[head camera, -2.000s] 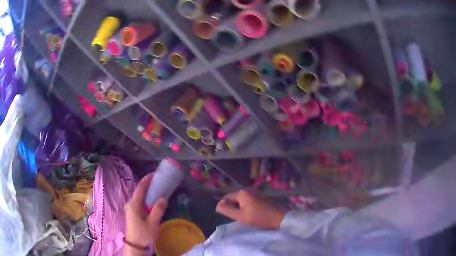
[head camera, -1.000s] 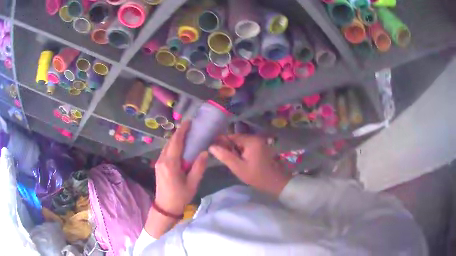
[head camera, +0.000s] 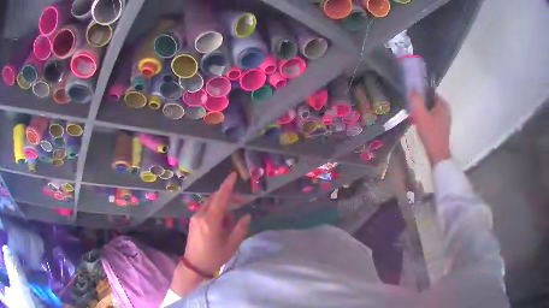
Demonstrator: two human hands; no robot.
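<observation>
My right hand (head camera: 432, 123) is raised at the right edge of the grey pigeonhole rack (head camera: 241, 146) and holds a pale lilac thread cone (head camera: 413, 75) with a pink rim, upright. My left hand (head camera: 214, 231) is at the lower centre in front of the rack, fingers apart, with nothing in it. The rack's compartments hold many cones lying with their open ends outward; the large middle one has pink, yellow and white rims (head camera: 253, 79).
A pink-purple sack (head camera: 137, 271) bulges at the lower left, beside shiny purple plastic (head camera: 51, 246) and grey-green bundles (head camera: 89, 267). A pale panel (head camera: 493, 78) stands right of the rack.
The lilac cone has passed from my left hand to my right hand, which has moved up and right with it. My left hand has opened. The view has shifted right along the rack.
</observation>
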